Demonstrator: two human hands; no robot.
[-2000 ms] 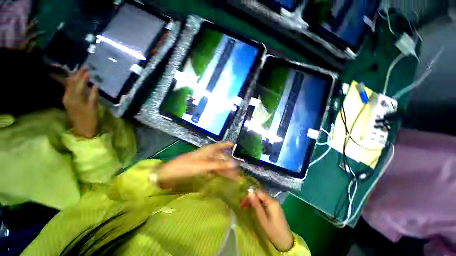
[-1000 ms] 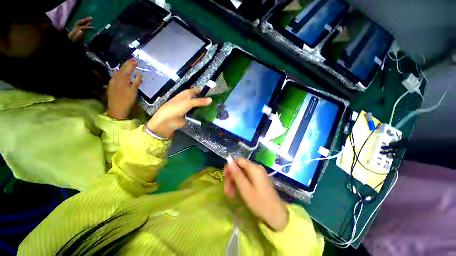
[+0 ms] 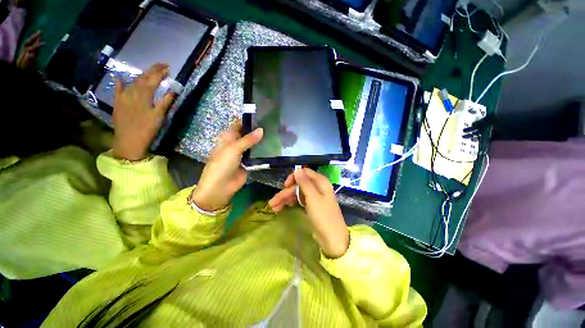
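Observation:
A tablet (image 3: 295, 102) with a dim green-and-grey screen is raised off its silvery tray (image 3: 211, 115). My left hand (image 3: 222, 168) grips its lower left corner, thumb over the black border. My right hand (image 3: 319, 204) pinches the small white plug of a white cable (image 3: 378, 172) at the tablet's lower edge; whether the plug is inserted I cannot tell. A second tablet (image 3: 385, 122), with a bright green-and-blue screen, lies in the tray on the right, partly covered by the raised one.
A coworker's hand (image 3: 138, 112) touches a grey-screened tablet (image 3: 160, 45) at left. More tablets (image 3: 417, 22) lie at the far side. A white power strip (image 3: 471, 128) with black cables sits on a yellow sheet (image 3: 442, 157) at right. A person's pink-purple sleeve (image 3: 526, 205) is beyond the bench edge.
The left tablet has been lifted from its tray and turned more upright in view. My right hand has brought the white plug to its lower edge. The tablet's screen looks dimmer.

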